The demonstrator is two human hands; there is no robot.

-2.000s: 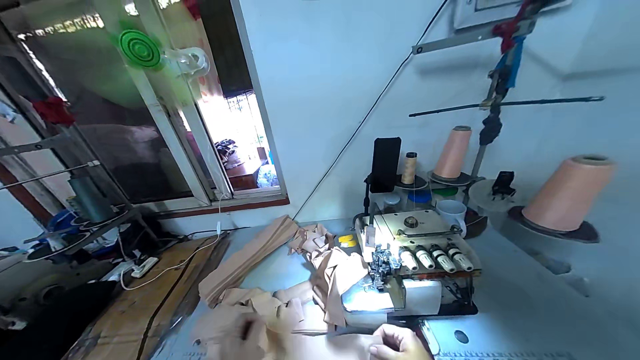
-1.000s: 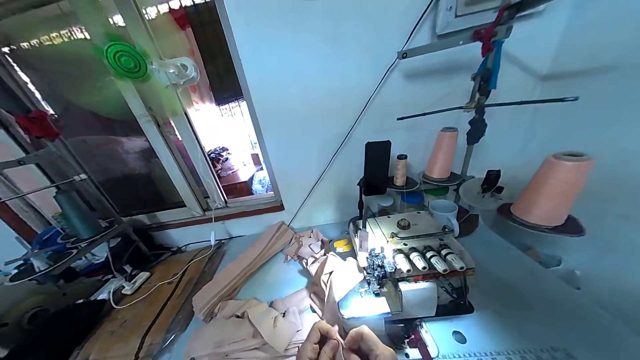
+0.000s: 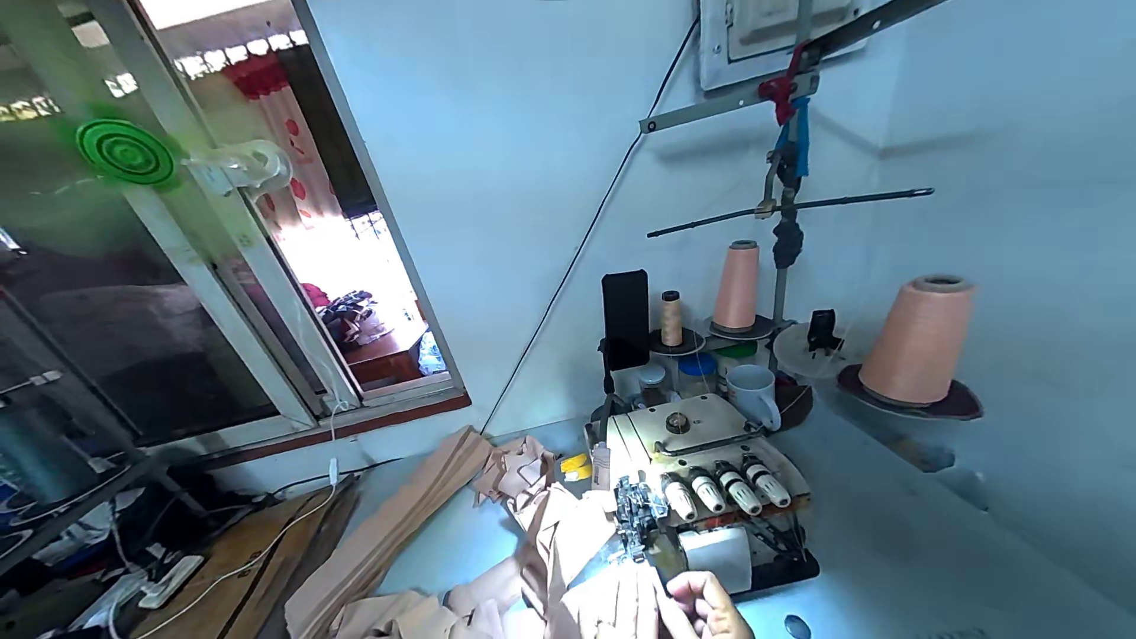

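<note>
At the bottom of the head view, my right hand (image 3: pixel 706 608) pinches the edge of a beige fabric piece (image 3: pixel 581 532) just in front of the presser foot area (image 3: pixel 637 519) of an overlock sewing machine (image 3: pixel 701 444). Finger-like shapes to its left, under the bright lamp light, blend with the cloth, so my left hand cannot be made out surely. More beige fabric lies bunched left of the machine, with a long folded strip (image 3: pixel 399 524) running back toward the wall. The fabric directly at the needle is partly hidden by glare.
Behind the machine stand pink thread cones (image 3: pixel 919 342), a small thread spool (image 3: pixel 671 319), a white mug (image 3: pixel 753 395) and jars. A yellow object (image 3: pixel 576 467) lies beside the machine. A white cable (image 3: pixel 257 559) crosses a wooden board (image 3: pixel 222 559) at left, below the window.
My right hand, near the machine's front two seconds ago, was together with my left hand left of the needle area one second ago. It is now farther right, before the machine.
</note>
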